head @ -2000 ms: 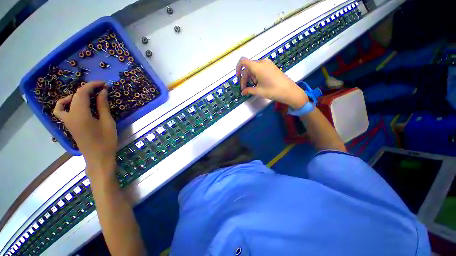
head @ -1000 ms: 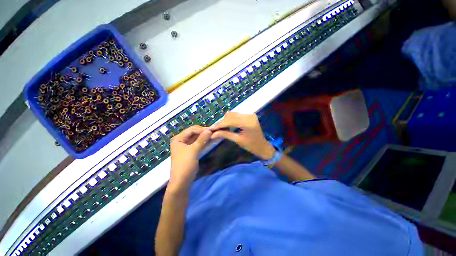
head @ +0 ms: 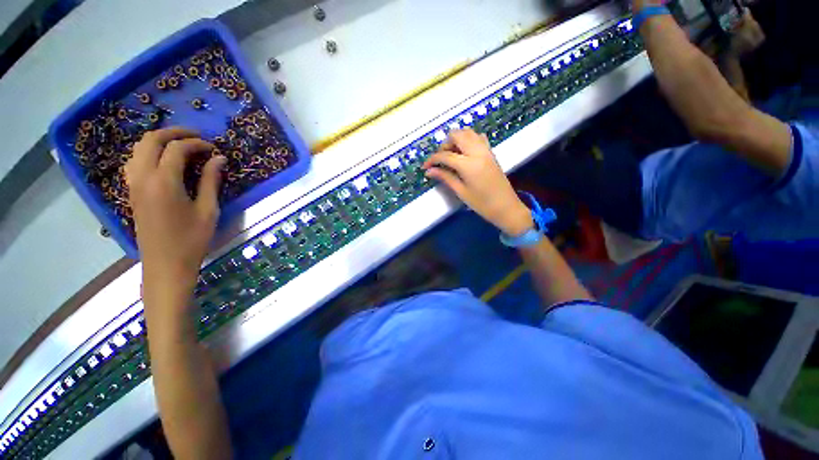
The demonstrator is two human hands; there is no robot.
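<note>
A blue bin point(head: 292, 148) full of small copper-brown ring coils point(head: 199, 105) with wire legs stands at the upper left. My left hand point(head: 175, 193) reaches into the bin, fingers curled over the coils; whether it grips one is hidden. A long row of green circuit boards point(head: 337, 216) with white connectors runs diagonally in the line track. My right hand point(head: 471, 180) is over the boards, right of the bin, with fingertips bent down near them. I cannot tell if a coil is between its fingers. A blue band is on my right wrist.
Several loose coils point(head: 331, 47) lie on the white surface point(head: 395, 54) beyond the track. A yellow strip point(head: 386, 112) edges it. A pale rail point(head: 395, 225) runs on my side. Another person's arm point(head: 691, 90) reaches toward the track's far right end.
My hands have parted from together at the near rail: the left moved into the bin, the right moved up-right over the boards. Another person has leaned in from the right.
</note>
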